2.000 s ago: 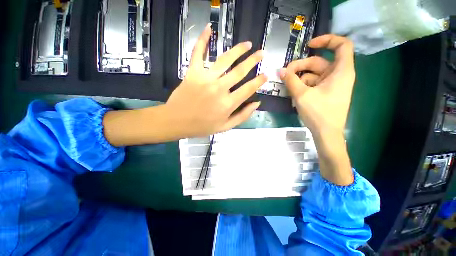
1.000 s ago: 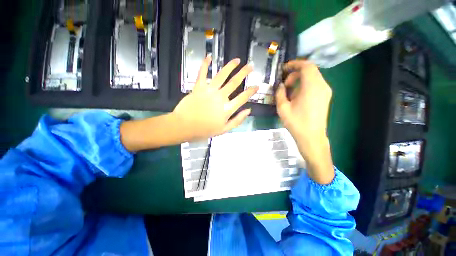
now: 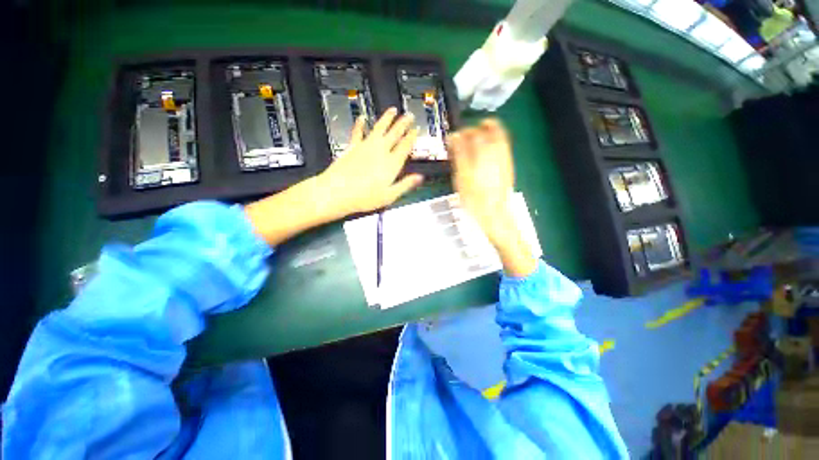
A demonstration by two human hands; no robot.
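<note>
A black foam tray (image 3: 211, 126) holds phone housings in its slots on the green bench. My left hand (image 3: 368, 171) is spread flat with fingers apart, its fingertips over the lower parts of the third and rightmost phones. My right hand (image 3: 482, 162) is blurred, just right of the rightmost phone (image 3: 425, 112); whether it holds anything cannot be told. Dark tweezers (image 3: 380, 247) lie on the left side of the white sticker sheets (image 3: 422, 252), below both hands.
A white wrapped tube (image 3: 503, 63) stands beyond the tray's right end. A second black tray (image 3: 584, 171) with several phones runs along the right. The bench's front edge is near my lap; blue floor with yellow marks and boxes lies at the lower right.
The view has shifted, so the trays look smaller and more of the right side shows. My right hand has come off the rightmost phone's right side. My left hand stays spread.
</note>
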